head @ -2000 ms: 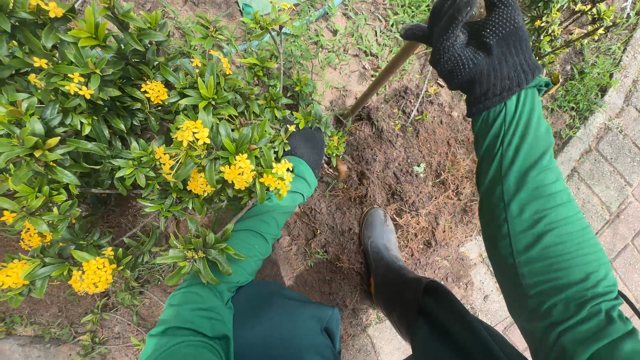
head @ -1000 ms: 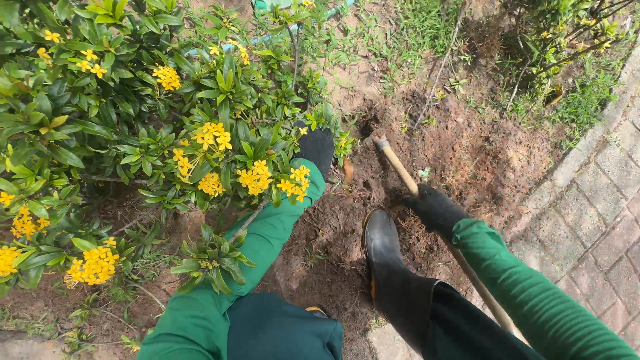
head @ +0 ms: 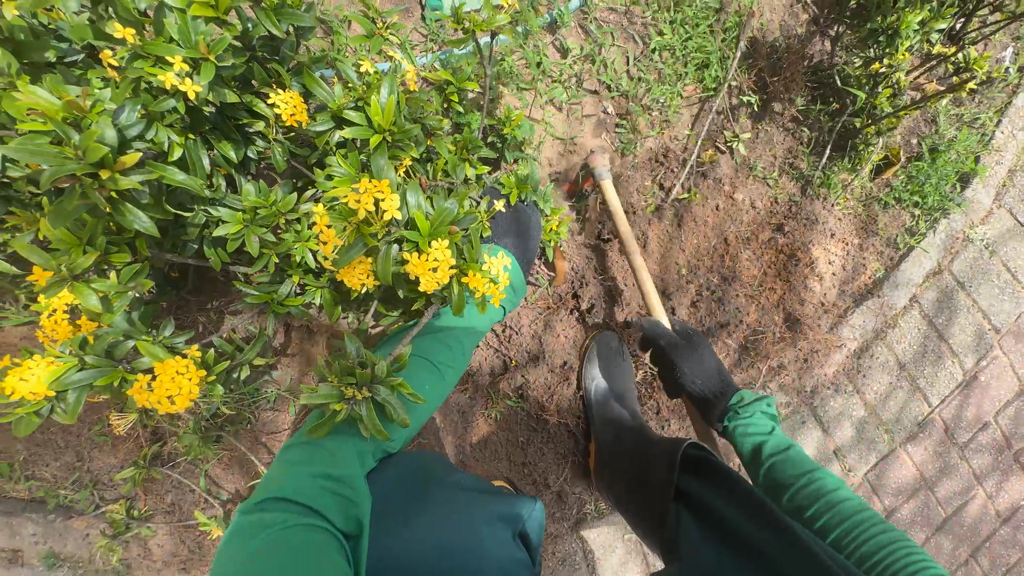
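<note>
My right hand, in a black glove, is closed around the wooden handle of a digging tool, beside my boot. The handle slants up to a rusty metal collar; a reddish part lies low at the soil just left of it, and the blade's shape cannot be made out. My left hand, also in a black glove, is at the edge of a leafy bush with yellow flower clusters. Leaves cover part of it, and its fingers are hidden.
My black rubber boot stands on loose brown soil. A pale curb borders grey and reddish paving bricks at the right. A second shrub grows at the upper right, and a light blue-green hose crosses the top.
My right hand, high at the upper right two seconds ago, is now low beside the boot. Since one second ago the tool's collar end has moved up and away from the boot. My left hand stays by the bush.
</note>
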